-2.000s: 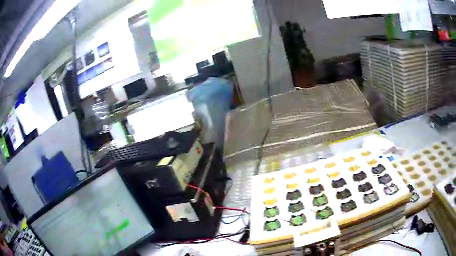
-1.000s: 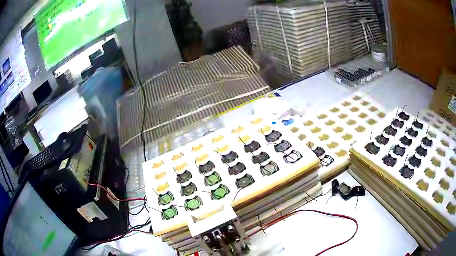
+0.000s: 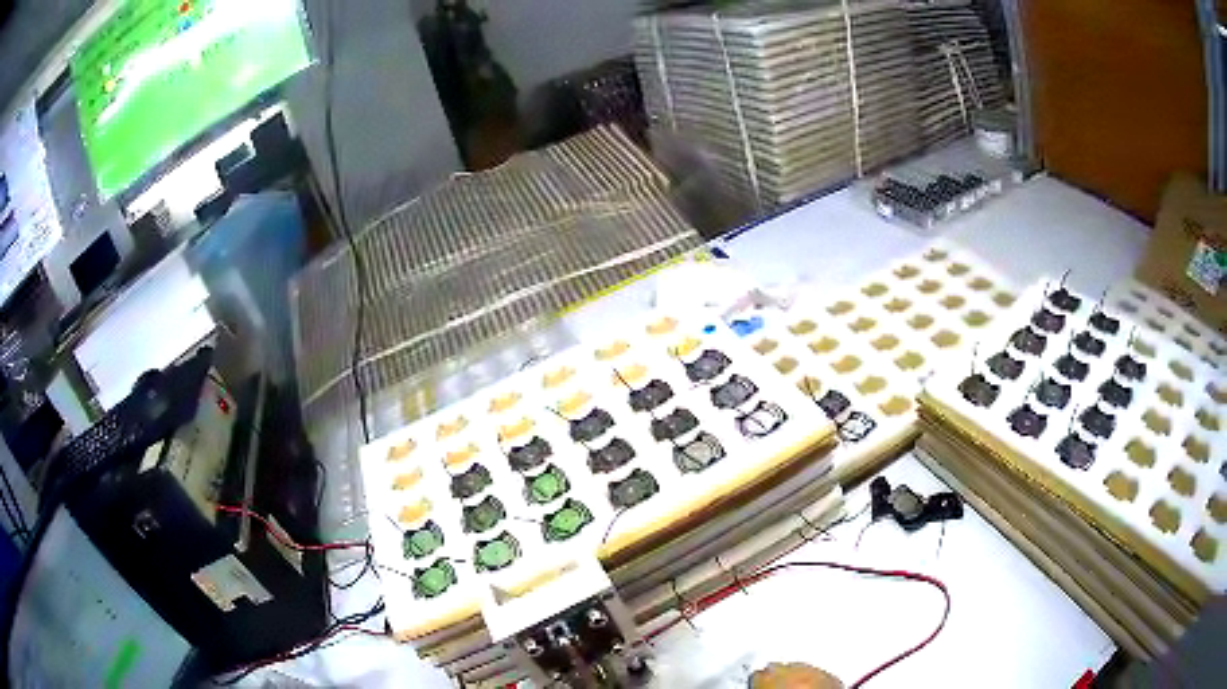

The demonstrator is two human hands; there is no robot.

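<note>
The centre foam tray (image 3: 794,464) holds rows of small black modules (image 3: 631,487), with several green-faced ones (image 3: 567,520) at its near-left corner and empty yellow pockets along its back and left. The pale test fixture (image 3: 545,603) with metal parts stands at its near edge, cut off below. A tan rounded shape at the bottom edge looks like part of my right hand (image 3: 794,677); its fingers and any hold are hidden. My left hand is not in view. A loose black part (image 3: 918,503) lies right of the fixture.
Red and black leads (image 3: 888,575) loop over the white bench. The right tray stack (image 3: 1063,518) holds more black modules. The monitor (image 3: 81,612) shows a green bar beside black instruments (image 3: 263,579). Behind are a wrapped stack (image 3: 498,263), a strapped stack (image 3: 767,101) and a cardboard box (image 3: 1191,249).
The view has swung right and down, bringing the right tray stack and loose part fully in. Since the middle frame, the tan shape has appeared at the bottom edge.
</note>
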